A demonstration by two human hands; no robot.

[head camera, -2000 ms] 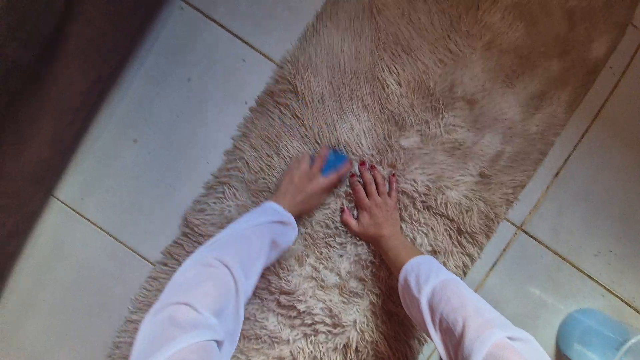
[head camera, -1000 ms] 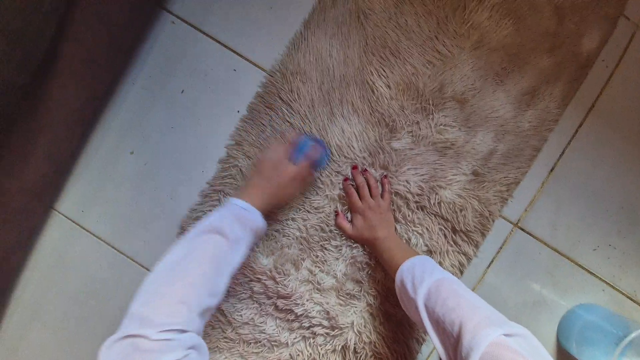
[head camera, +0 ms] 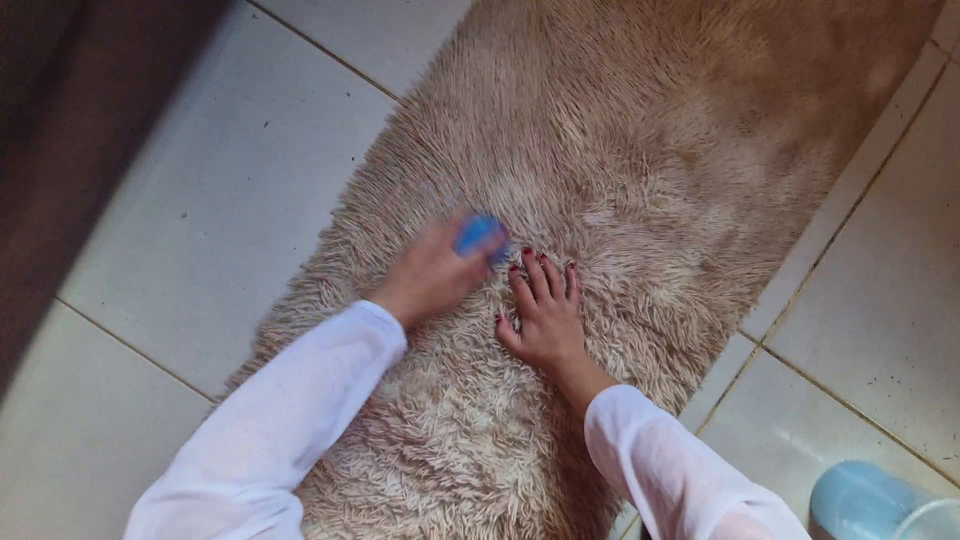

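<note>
A beige shaggy rug (head camera: 480, 420) lies diagonally across the tiled floor. My left hand (head camera: 442, 270), blurred, is closed around a small blue object (head camera: 480, 234), perhaps a brush; its underside is hidden against the pile. To the right of it, my right hand (head camera: 547, 319) rests palm down on the rug with its fingers spread, holding nothing. The two hands are close together but apart.
White floor tiles (head camera: 225, 187) with brown grout lines border the rug on both sides. A light blue container (head camera: 862, 499) with a clear rim stands at the bottom right. A dark brown surface (head camera: 82, 135), blurred, fills the upper left corner.
Over the last second my left hand has moved right with the blue object, closer to my right hand. Two seconds ago it was also near it. My right hand has stayed in place on the rug.
</note>
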